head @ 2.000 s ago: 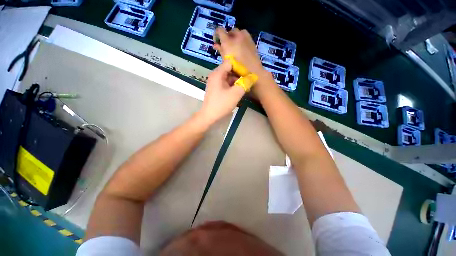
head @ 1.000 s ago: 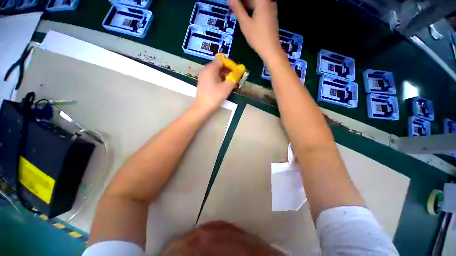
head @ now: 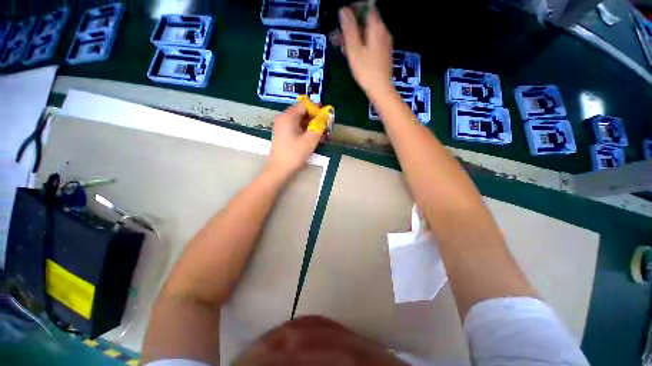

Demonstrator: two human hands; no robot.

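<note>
My left hand (head: 299,132) is over the belt's near edge, with yellow finger cots (head: 317,116) on thumb and forefinger. The fingertips are pinched together at a small pale and dark thing, too small to name. My right hand (head: 366,44) is raised over the belt, blurred, with a slim pen-shaped tool (head: 364,10) partly showing at the fingers. Light-blue trays (head: 292,83) holding black parts lie in pairs on the dark green belt. One pair is just beyond my left hand. Another pair (head: 400,104) is partly behind my right wrist.
Two beige boards (head: 357,236) lie in front of me with a green gap between. A folded white wipe (head: 415,268) is under my right forearm. A black box (head: 75,250) with a yellow label, dark pliers (head: 36,139) and a thin tube are left. A tape roll (head: 641,264) is far right.
My right hand has moved from the middle trays farther out over the belt. My left hand has shifted slightly left and stays pinched. The trays have shifted in view.
</note>
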